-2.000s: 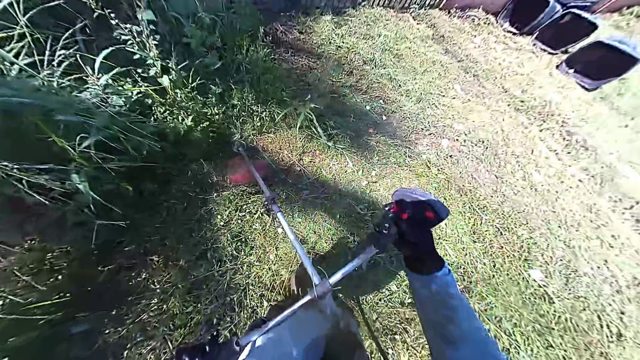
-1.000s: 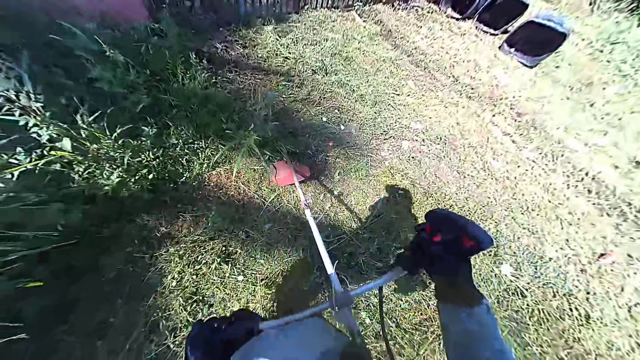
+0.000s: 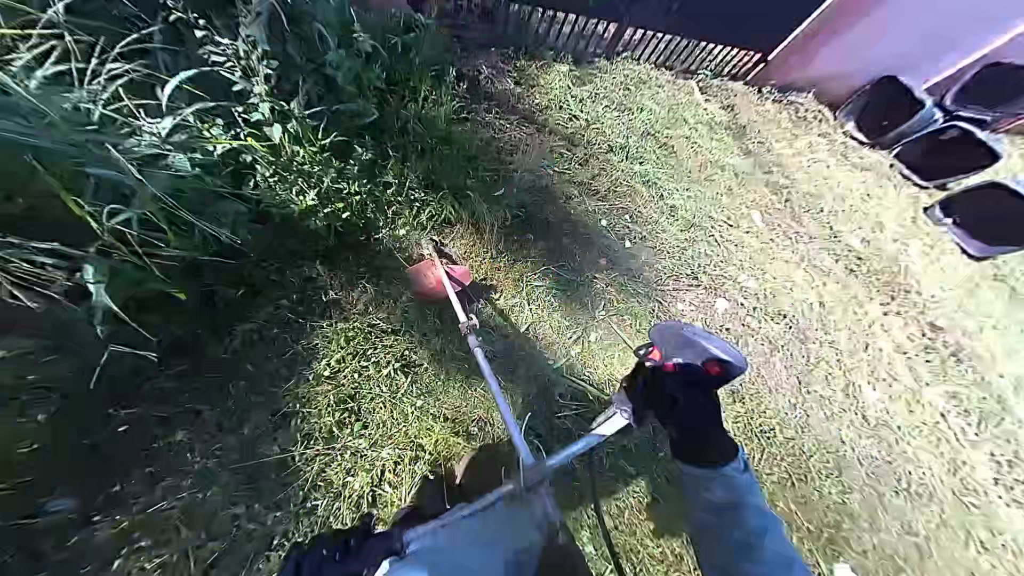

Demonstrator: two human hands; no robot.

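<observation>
My right hand (image 3: 680, 400), in a black glove, is closed around the right grip of a brush cutter's handlebar (image 3: 588, 440); red controls show by the fingers. My left hand (image 3: 344, 548), also gloved in black, holds the handlebar's left end at the bottom edge, partly cut off by the frame. From the bar the metal shaft (image 3: 494, 384) runs forward to an orange-red guard (image 3: 436, 280), low over the grass beside the tall weeds. The cutting part is hidden in shade and growth. A dark cable (image 3: 600, 512) hangs below the bar.
Dense tall weeds (image 3: 320, 144) fill the left side. A low picket fence (image 3: 640, 44) crosses the back, meeting a pale wall (image 3: 872, 40). Several black tubs (image 3: 948, 152) stand at the upper right. Short grass with cuttings (image 3: 816, 320) covers the ground to the right.
The guard has moved left from the short grass to the edge of the weeds over the last second. Both hands have stayed on the handlebar. The view has tilted up, showing more fence and wall.
</observation>
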